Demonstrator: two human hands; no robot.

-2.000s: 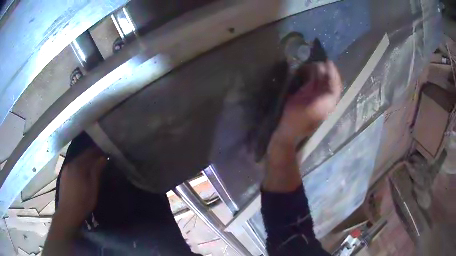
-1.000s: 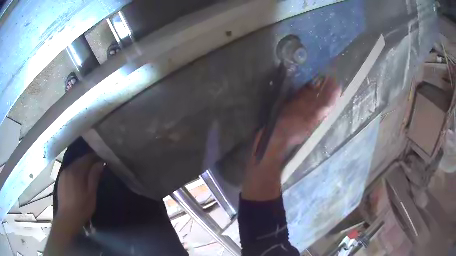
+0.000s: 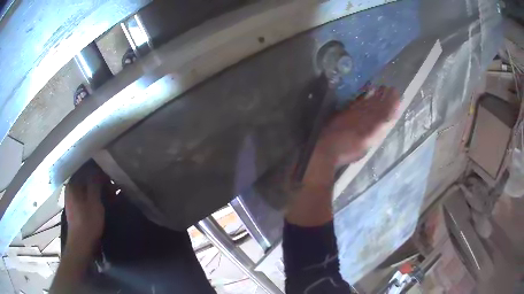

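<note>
My right hand (image 3: 361, 123) is over the dark grey saw table (image 3: 201, 132), a little blurred, its fingers stretched towards the upper right. I see nothing held in it. A round metal knob (image 3: 339, 62) stands just beyond the fingers, with a dark bar or shadow running down from it beside my wrist. A long pale strip (image 3: 422, 72) lies slanting on the table, partly hidden behind my hand. My left hand (image 3: 85, 204) is at the lower left by my dark clothing, below the table's near corner. Its fingers are in shadow and their grip is unclear.
A pale metal guide bar (image 3: 189, 74) curves across the upper left, with short shiny rods (image 3: 137, 33) beyond it. Metal rails (image 3: 230, 238) show below the table's near edge. Scrap pieces (image 3: 31, 241) lie at the lower left and boards (image 3: 493, 138) stand at the right.
My right hand has moved from the knob down and away from it, uncovering the knob. My left hand has shifted slightly at the lower left. The strip keeps about the same place.
</note>
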